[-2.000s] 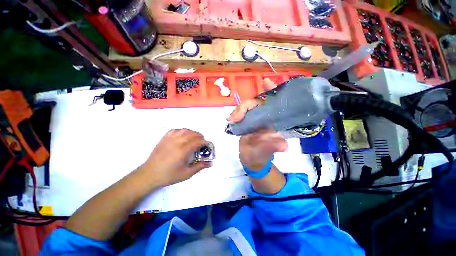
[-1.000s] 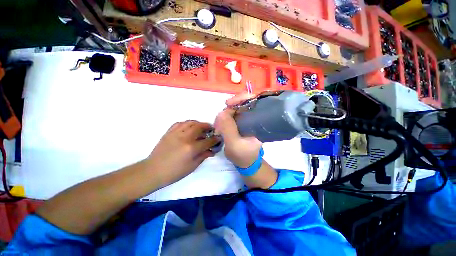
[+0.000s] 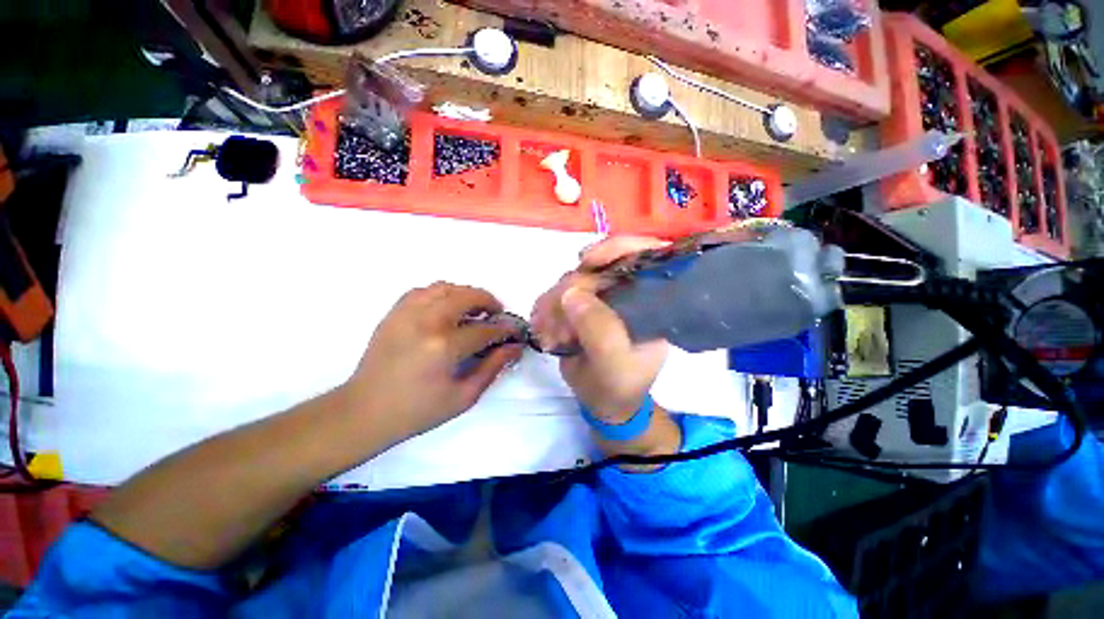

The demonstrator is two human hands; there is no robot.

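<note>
My left hand [image 3: 426, 347] is shut on the device housing [image 3: 494, 327] above the white sheet. The housing is mostly hidden by my fingers; only a dark and silvery edge shows. My right hand [image 3: 605, 345], with a blue wrist band, holds the grey electric screwdriver [image 3: 726, 296] nearly level, its cable leading off to the right. The screwdriver's narrow front end points left and meets the housing's right side at my left fingertips. Whether the tip sits on a screw cannot be seen.
A red-orange parts tray [image 3: 617, 200] with small screws lies behind my hands. A small black part with side arms [image 3: 247, 158] is at upper left. White discs with wires [image 3: 493, 48] sit on a wooden ledge. A clear plastic tube [image 3: 872, 166] and grey box [image 3: 956, 230] are at right.
The screwdriver moved left to the housing, then swung slightly rightward at its rear. My left hand turned the housing, whose dark opening showed earlier. The view shifted, bringing the tray higher.
</note>
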